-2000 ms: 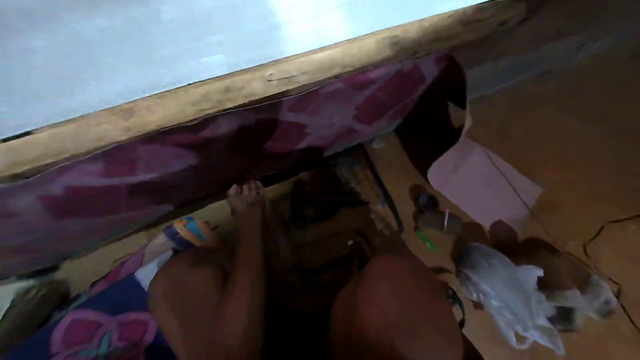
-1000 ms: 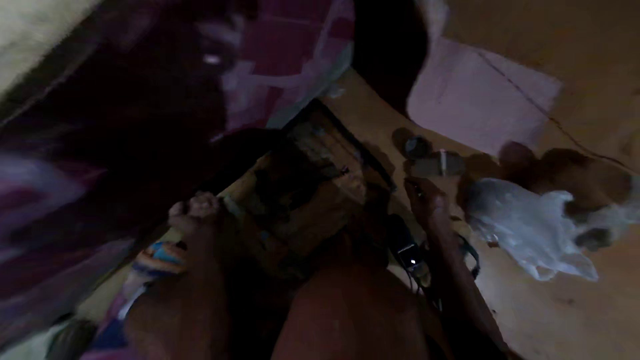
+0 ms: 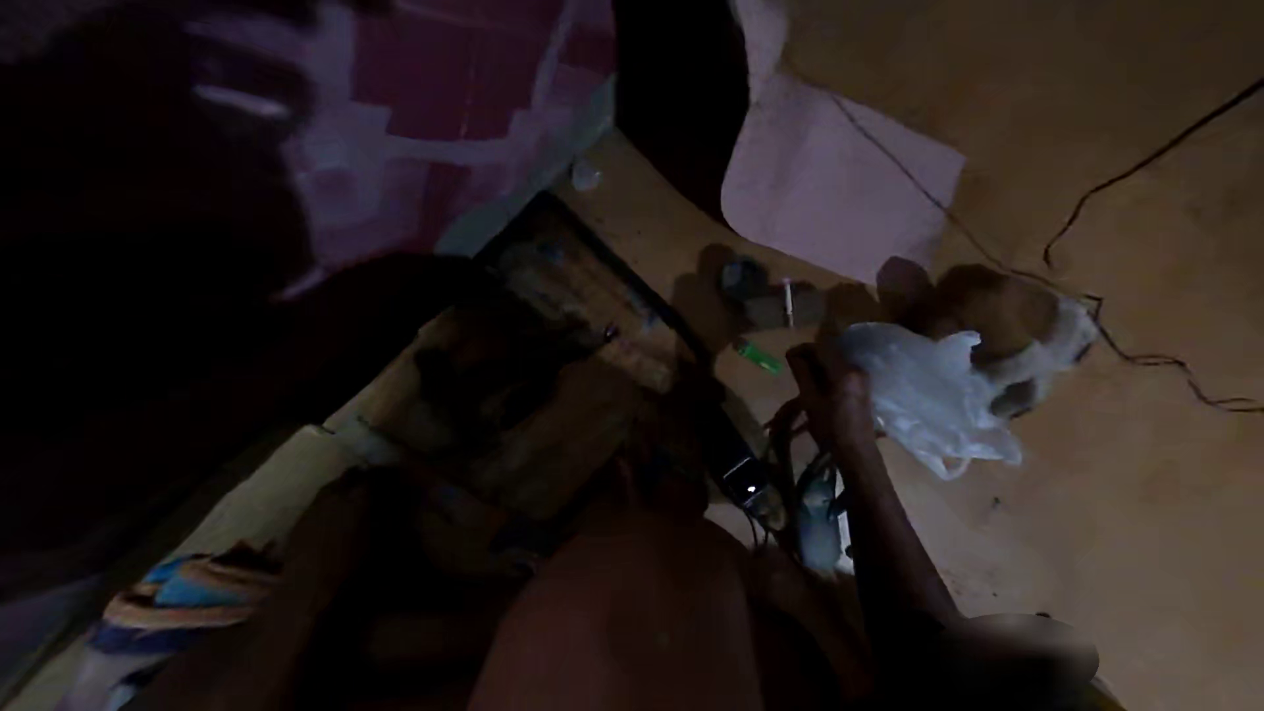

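In the dim head view, my right hand (image 3: 839, 395) reaches from the lower right, against the left side of a crumpled white plastic bag (image 3: 918, 395). Dark shapes lie at its fingers; whether it grips one cannot be told. A green lighter (image 3: 758, 356) lies just left of the fingers. Behind it are a small dark round container (image 3: 743, 279) and a thin white stick (image 3: 788, 302). Nearer my body, a black device (image 3: 743, 479) shows a small light, with cables and a pale blue item (image 3: 818, 518) beside it. My left hand cannot be made out.
A shallow, dark-edged tray or box (image 3: 632, 281) lies ahead of my knees. Purple patterned fabric (image 3: 434, 89) hangs at upper left. A pale pink sheet (image 3: 839, 183) and a thin dark cord (image 3: 1136, 168) lie on the brown floor. Coloured cloth (image 3: 188, 597) is at lower left.
My left hand, at the edge by the hanging fabric in both earlier frames, no longer shows. My right hand came beside the bag by one second ago. The view has shifted greatly.
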